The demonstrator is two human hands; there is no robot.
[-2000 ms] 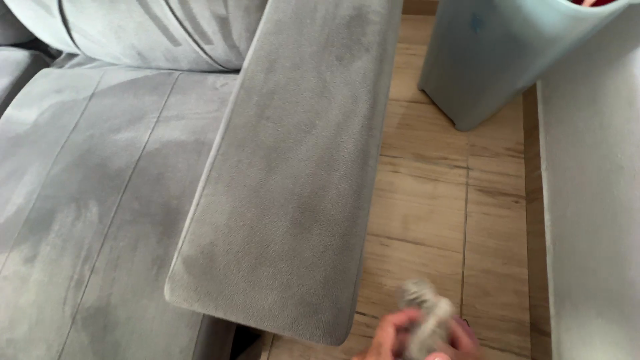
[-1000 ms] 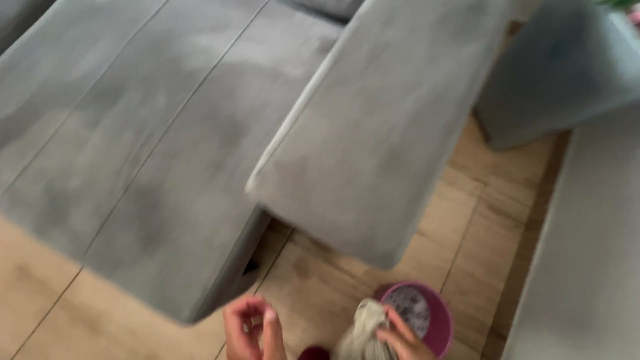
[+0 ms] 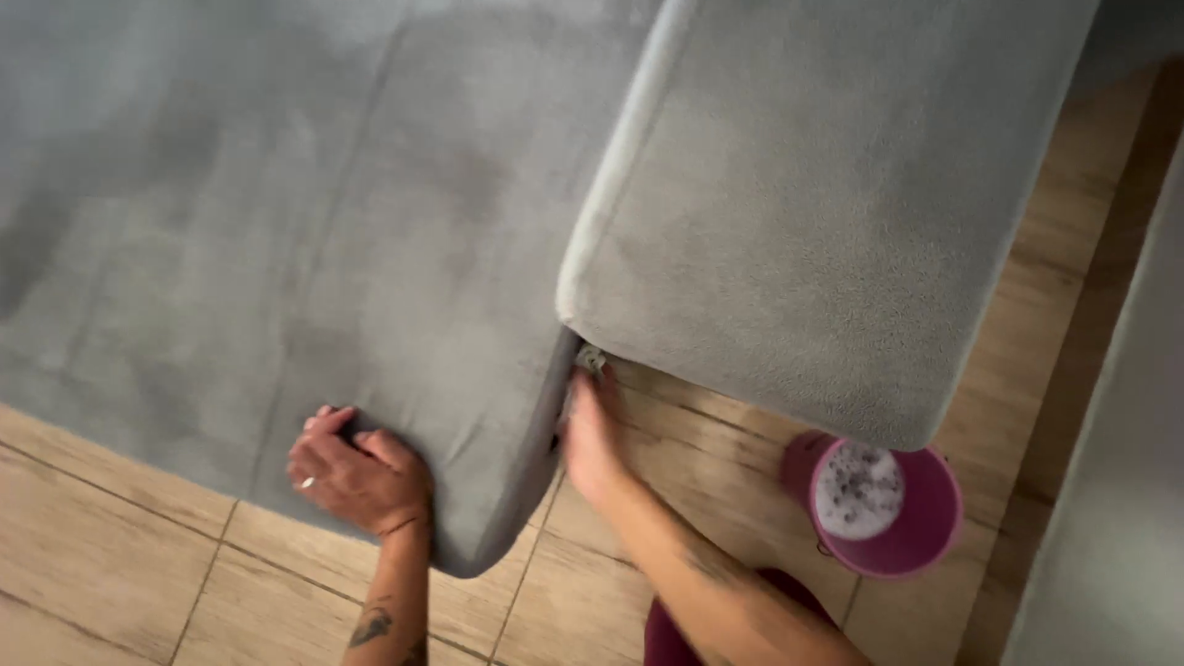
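My left hand (image 3: 365, 472), with a ring on one finger, rests on the front part of the grey fabric sofa seat (image 3: 416, 277), its fingers curled and nothing seen in them. At the side of the seat, just under the front corner of the padded sofa armrest (image 3: 795, 213), my right hand (image 3: 592, 425) is on a whitish cloth (image 3: 591, 358). Only a bit of the cloth shows past the fingertips, which are blurred and partly hidden.
A pink bucket (image 3: 934, 518) with foamy liquid stands on the wood-look tile floor (image 3: 111, 536), partly below the armrest's front edge. A light grey surface (image 3: 1110, 462) runs along the right side. My dark red-clad knee (image 3: 675, 638) is at the bottom.
My right hand has moved with the cloth from beside the bucket to the seat's side under the armrest corner. My left hand has come down onto the seat. The view has shifted.
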